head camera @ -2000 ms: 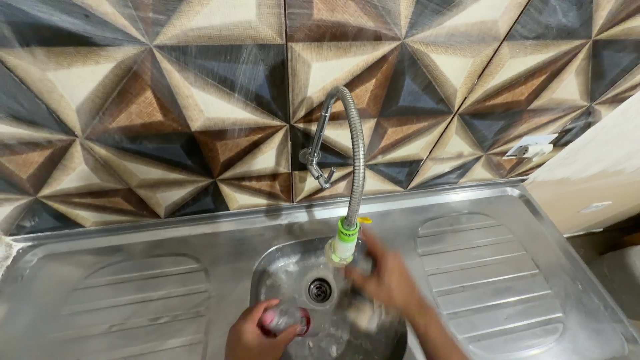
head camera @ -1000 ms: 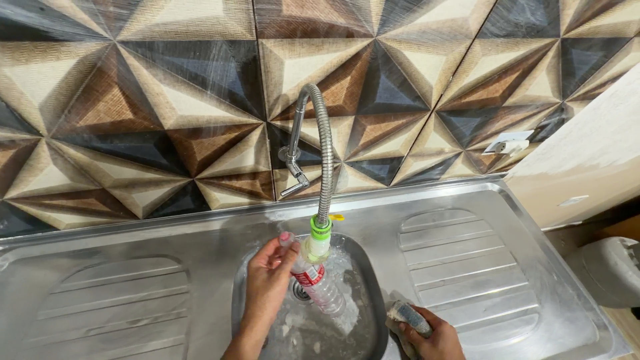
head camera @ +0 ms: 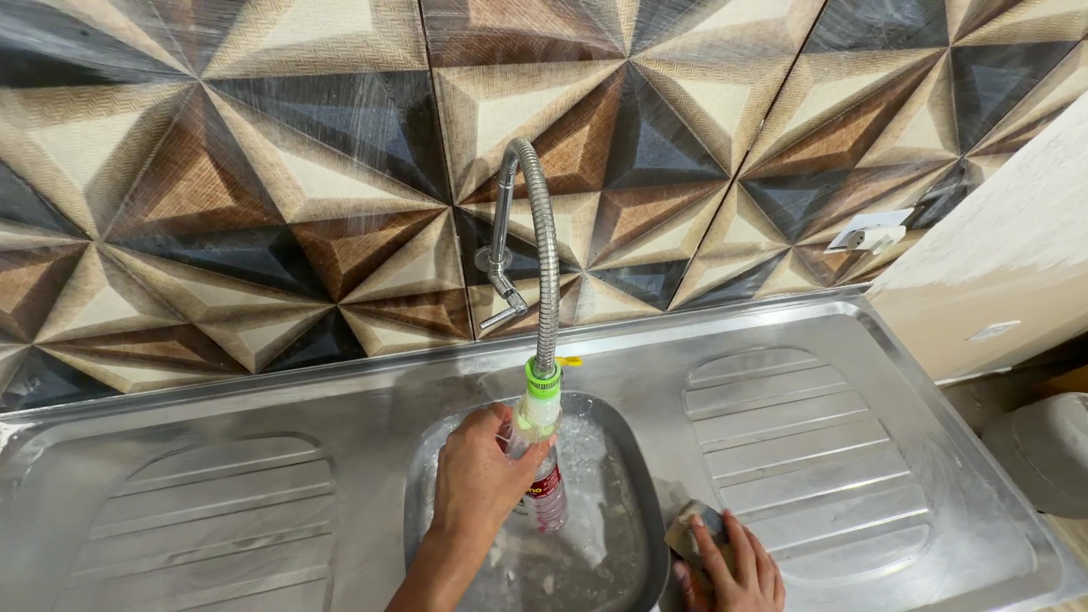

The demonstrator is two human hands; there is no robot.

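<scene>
My left hand [head camera: 489, 467] grips the upper part of a clear plastic bottle [head camera: 546, 497] with a red label. The bottle's neck is up against the green-and-white nozzle [head camera: 542, 399] of the faucet, and its base points down into the sink basin [head camera: 625, 544]. Water is splashing in the basin. On the basin's right rim, my right hand [head camera: 735, 557] rests its fingers on a worn, greyish sponge [head camera: 701, 531]. How firmly that hand grips it cannot be told.
A flexible metal faucet hose [head camera: 546, 246] arches down from the wall tap, whose lever [head camera: 506, 316] points forward. Ribbed steel drainboards [head camera: 807, 450] flank the basin. A socket with a plug [head camera: 871, 236] is on the patterned wall. A pale rounded container [head camera: 1041, 450] stands at far right.
Two seconds ago my right hand was by the nozzle; it has moved down right to the rim. My left hand has raised the bottle to the nozzle.
</scene>
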